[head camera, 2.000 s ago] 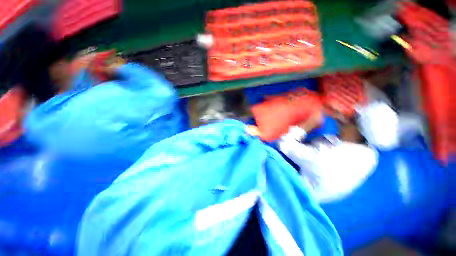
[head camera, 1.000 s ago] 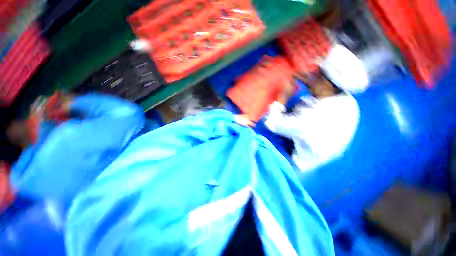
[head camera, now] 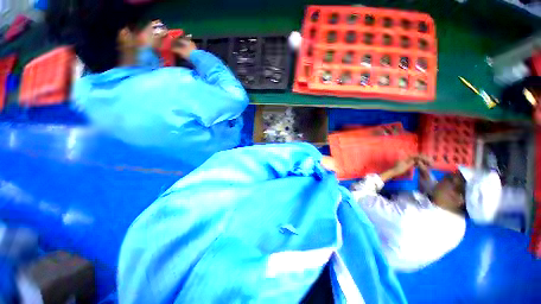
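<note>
A tilted orange compartment tray (head camera: 368, 155) lies in front of me, below the bench edge. A small patch of skin shows at its left end, beside the gathered top of my light blue smock (head camera: 237, 214). It may be fingertips of one of my hands, but I cannot tell which hand or whether it grips anything. The rest of both my hands is hidden. A person in white (head camera: 415, 228) at the right has hands at the tray's right part.
Stacked orange trays (head camera: 368, 53) with round parts lie on the green bench (head camera: 457, 59), beside a black parts tray (head camera: 261, 62). A box of loose parts (head camera: 290, 124) is under the bench edge. A person in blue (head camera: 160, 107) is at the left. A brown box (head camera: 59, 276) stands lower left.
The view has turned and steadied. The bench now runs level, and its trays, the box of loose parts and both people appear further right. The brown box at lower right has left view.
</note>
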